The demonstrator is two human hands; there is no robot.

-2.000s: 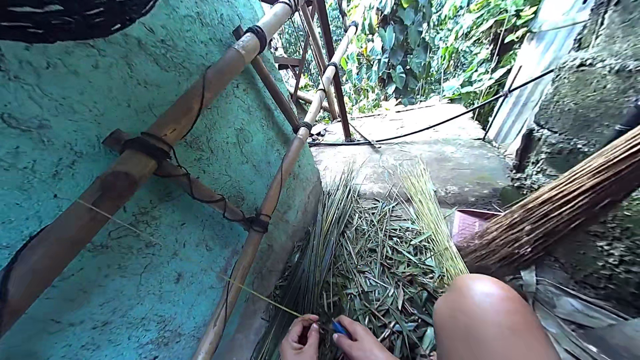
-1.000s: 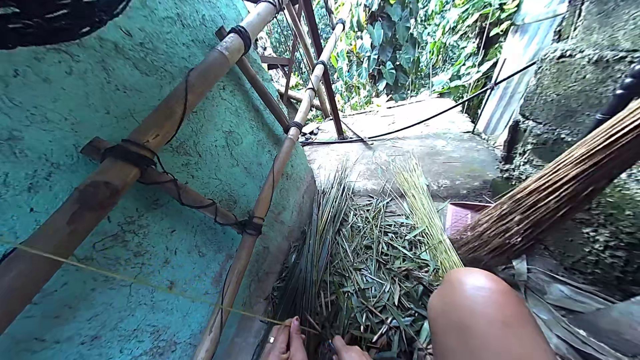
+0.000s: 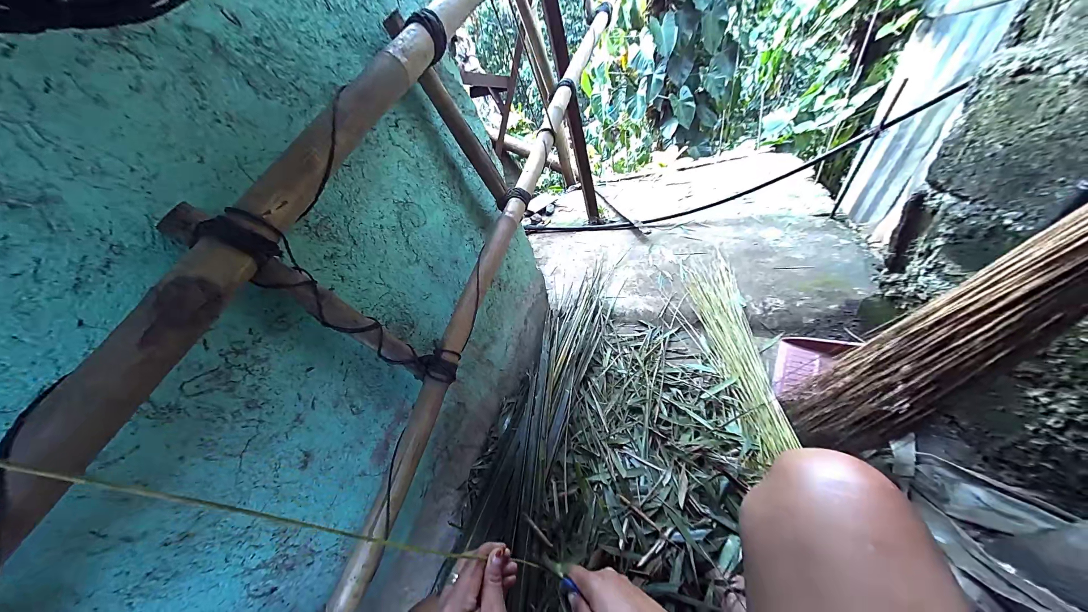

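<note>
A long thin yellow-green stalk [image 3: 246, 510] runs from the left edge of the head view to the bottom middle, where my left hand [image 3: 478, 580] pinches it between thumb and fingers. Just right of it, my right hand [image 3: 608, 591] is closed on a small tool with a blue handle [image 3: 569, 585], held close to the stalk's end; its blade is not clear. Beyond my hands lie a bundle of dark green leafy stalks [image 3: 544, 408], a heap of cut green leaves [image 3: 654, 433] and a bundle of stripped pale stalks [image 3: 739, 357].
A bamboo ladder [image 3: 297, 178] bound with black cord leans along the turquoise wall [image 3: 153, 127] at left. My bent knee [image 3: 833, 518] is at lower right, below a stick broom [image 3: 952, 348] and a pink dustpan [image 3: 807, 361]. Behind the leaves is a concrete slab [image 3: 731, 263].
The stalk in my left hand now reaches across to the left edge of the view. Both hands sit a little lower in view than two seconds ago.
</note>
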